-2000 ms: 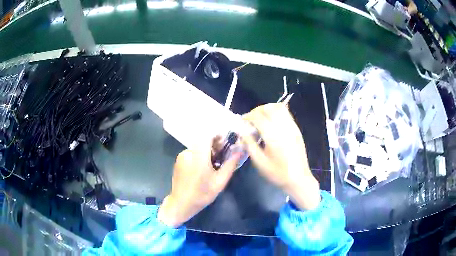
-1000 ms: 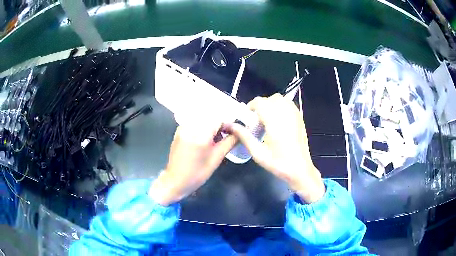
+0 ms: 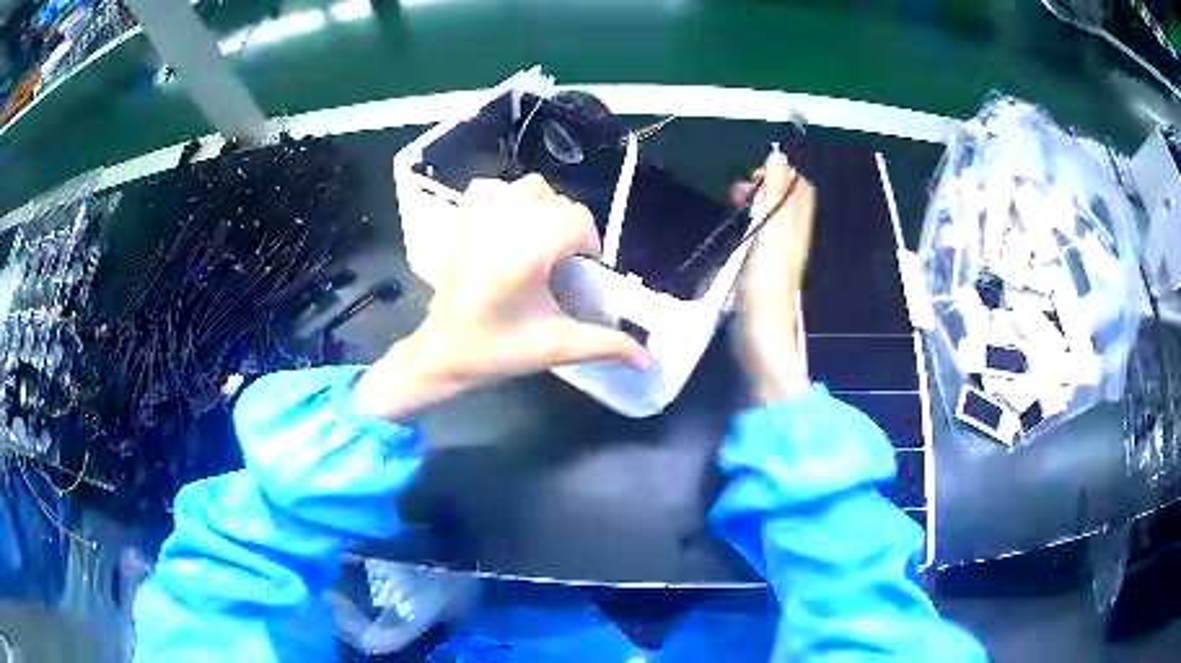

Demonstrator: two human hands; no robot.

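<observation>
A white housing (image 3: 626,389) with a black interior lies tilted on the bench in front of me. A round black component (image 3: 565,140) sits inside its far end. My left hand (image 3: 508,279) grips the housing's near wall, thumb by a small dark slot at the near end. A thin black cable (image 3: 716,244) runs from the housing's interior up to my right hand (image 3: 777,246). My right hand is right of the housing, its fingers raised at the cable's far end; it is slightly blurred, but the cable is at its fingertips.
A heap of black cables (image 3: 194,285) lies at the left. Dark pads on a white-edged strip (image 3: 864,363) lie right of the housing. A clear bag of white panels (image 3: 1030,285) is further right. The green conveyor (image 3: 518,45) with a pale edge runs behind.
My right hand has left the housing's near end and moved up and right to the cable. My left hand has shifted from the near end onto the housing's wall.
</observation>
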